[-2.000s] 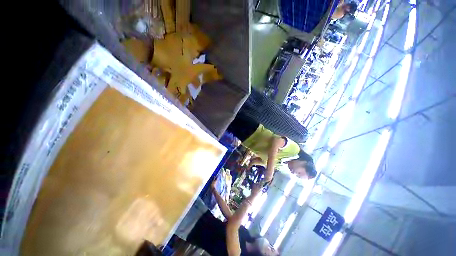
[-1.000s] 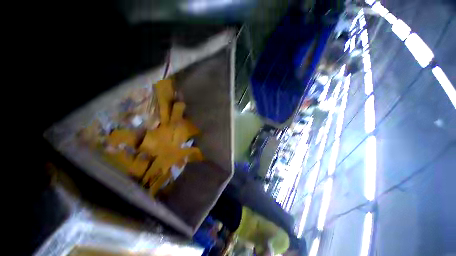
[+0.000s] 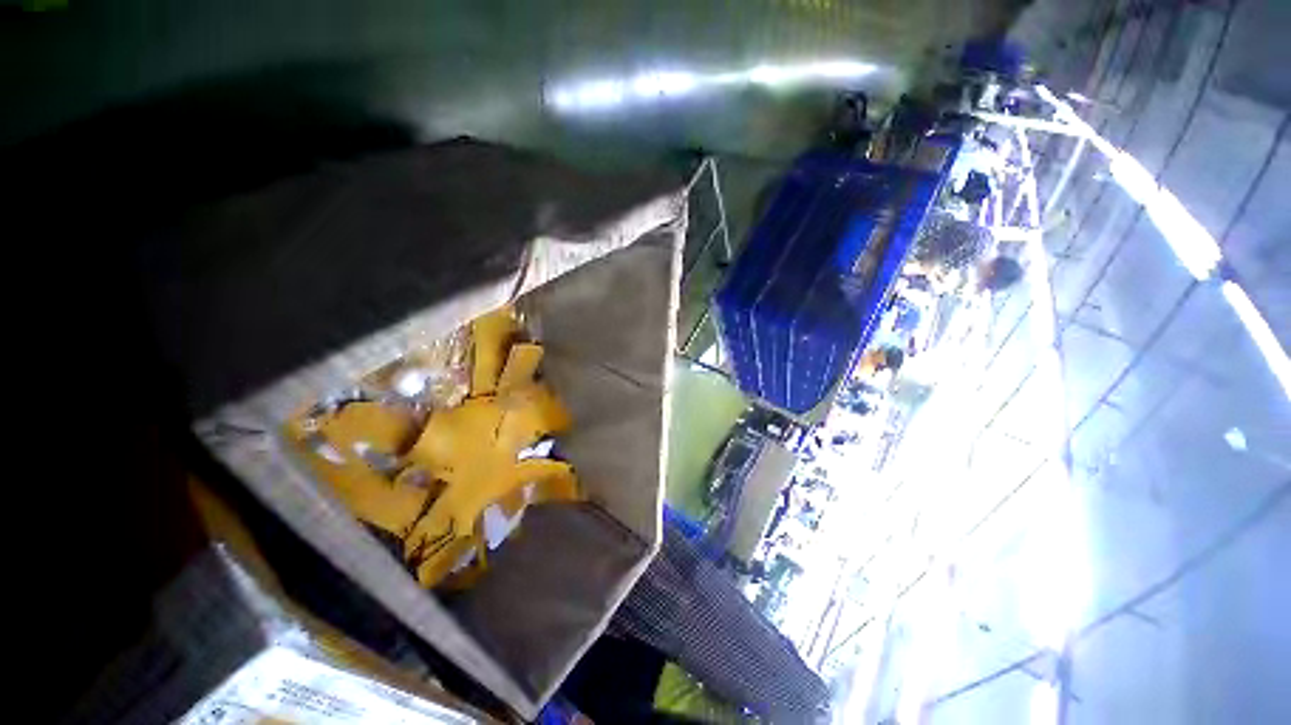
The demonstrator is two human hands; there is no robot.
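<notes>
A large open carton or bin with grey-brown walls [image 3: 602, 354] lies nearest in front of me, turned sideways in the head view. Its inside holds orange-yellow scrap pieces [image 3: 482, 439] with a few white bits among them. The corner of a table with white printed edging [image 3: 319, 691] shows at the bottom left. Neither my left hand nor my right hand is in the picture. The left part of the view is very dark.
A big blue bin [image 3: 814, 276] stands beyond the carton on the green floor [image 3: 697, 425]. A dark striped chair back or cloth [image 3: 729, 630] is at the bottom, beside a sliver of a person's yellow-green top [image 3: 687, 697]. Bright ceiling lights run along the right.
The view has swung away from the tabletop to the carton and blue bin. The table has slid to the bottom left, and the two people seen earlier are almost out of view.
</notes>
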